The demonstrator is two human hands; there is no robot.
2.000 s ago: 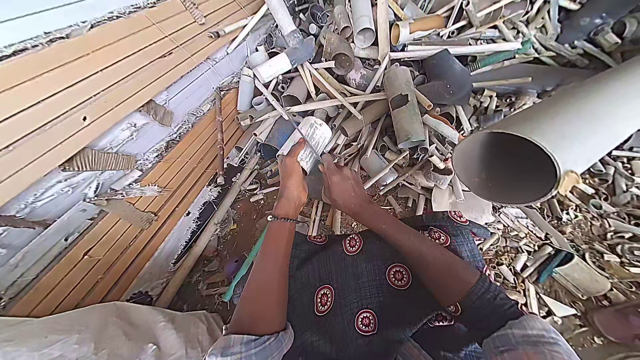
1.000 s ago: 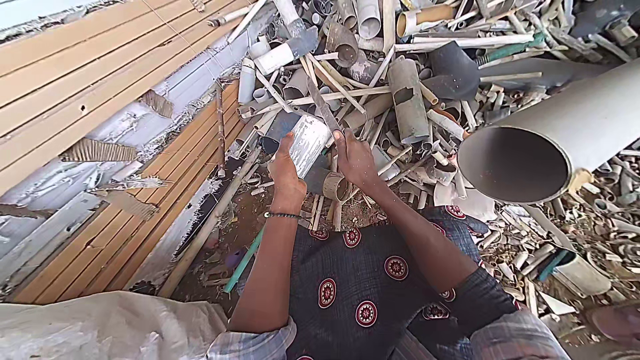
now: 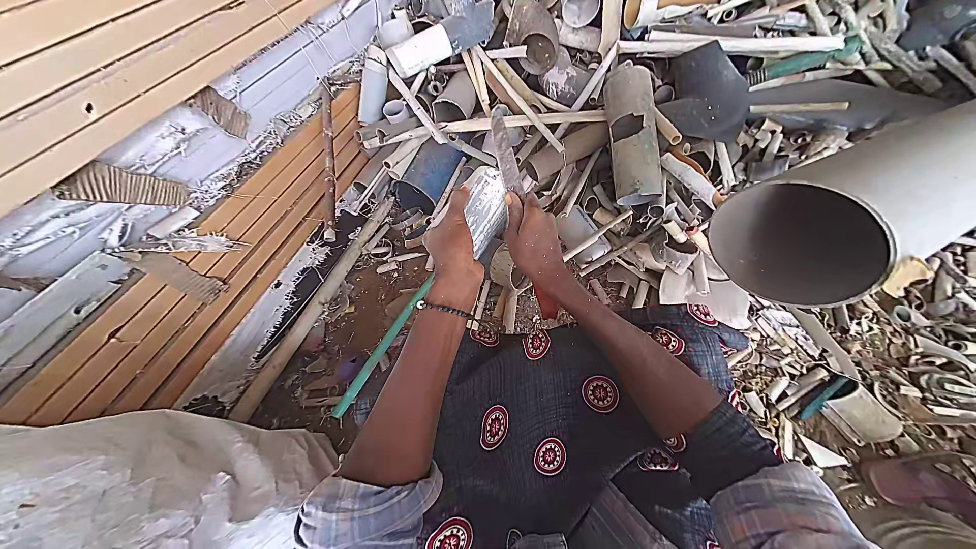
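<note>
My left hand (image 3: 455, 242) grips a whitish, scraped piece of plastic pipe (image 3: 486, 210) above my lap. A knife (image 3: 505, 149) with a worn, stained blade is in my right hand (image 3: 534, 238), its tip pointing away from me. The blade lies beside the pipe piece's right edge; whether the two touch cannot be told. My right fingers close around the knife's lower part, where something red shows below the hand. A patterned dark cloth (image 3: 549, 396) covers my lap under both forearms.
A large grey pipe (image 3: 907, 183) juts in from the right. Pipe offcuts (image 3: 633, 137) are heaped ahead. Stacked brown plastic panels (image 3: 252, 244) run along the left, with a pale sack (image 3: 152, 473) at lower left. A green strip (image 3: 381, 351) lies near my left forearm.
The knife blade has moved from across the pipe piece two seconds ago to its right side, pointing away from me. Both hands have kept their holds.
</note>
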